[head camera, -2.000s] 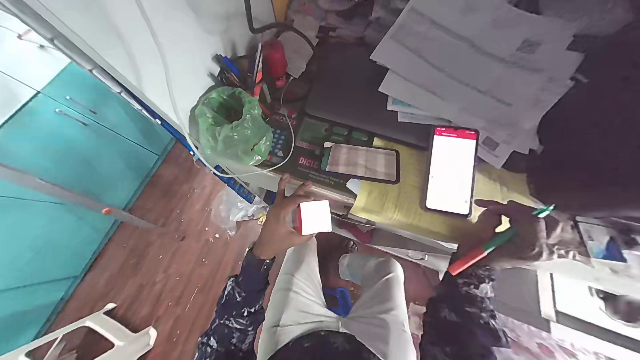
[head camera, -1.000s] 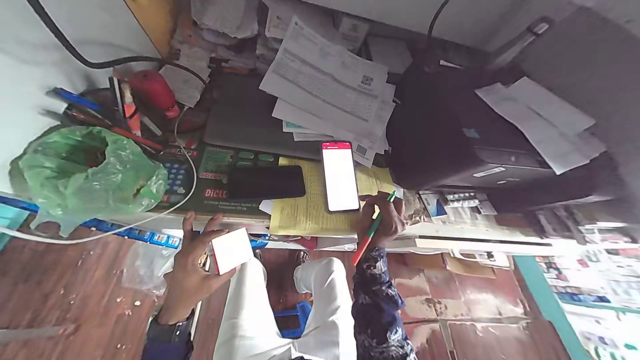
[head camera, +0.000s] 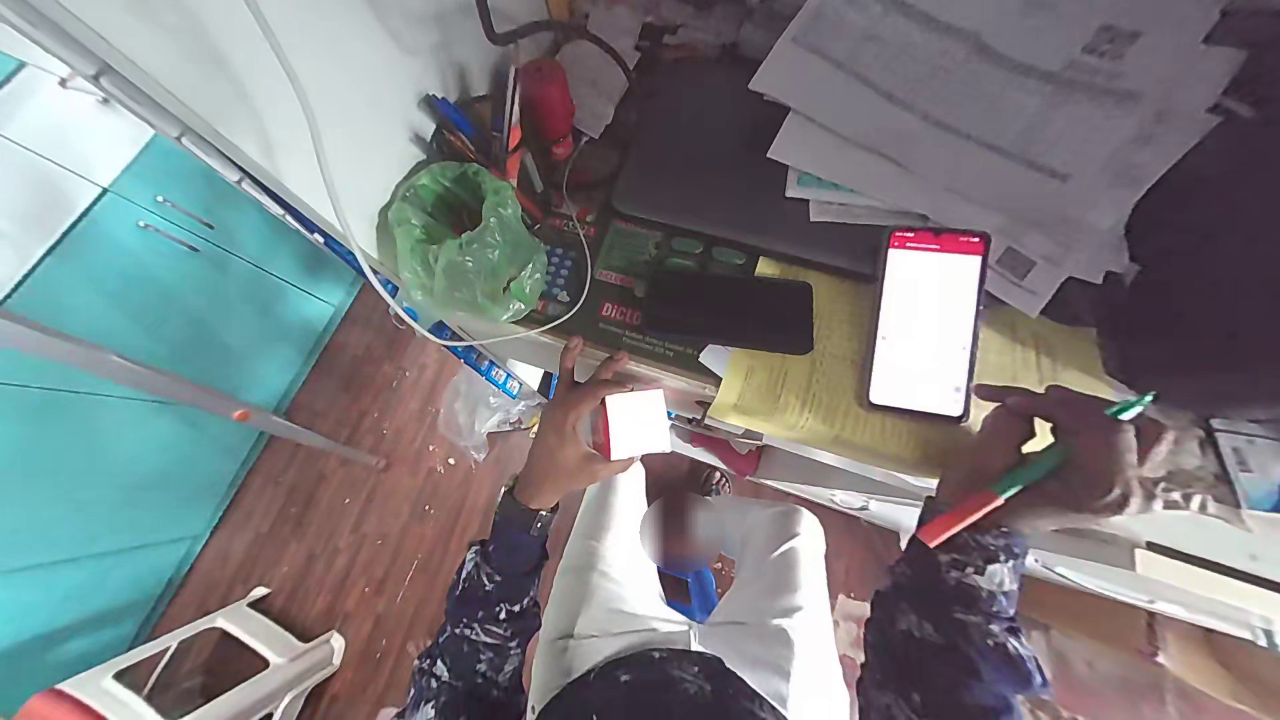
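A small white box with a red side is gripped in my left hand, just off the desk's front edge and above my lap. A red and green pen lies in the grasp of my right hand, whose fingertips are close to the lower right corner of a lit smartphone. That phone rests on yellow paper. Left of it, a second phone with a dark screen lies across a dark green printed mat and the yellow paper.
A container lined with a green plastic bag stands at the desk's left, beside pens, a red object and a white cable. A dark laptop-like slab lies behind, partly under printed papers. A white plastic stool is lower left.
The view has swung left since one second ago, after swinging right before that. Both hands keep hold of the box and the pen throughout.
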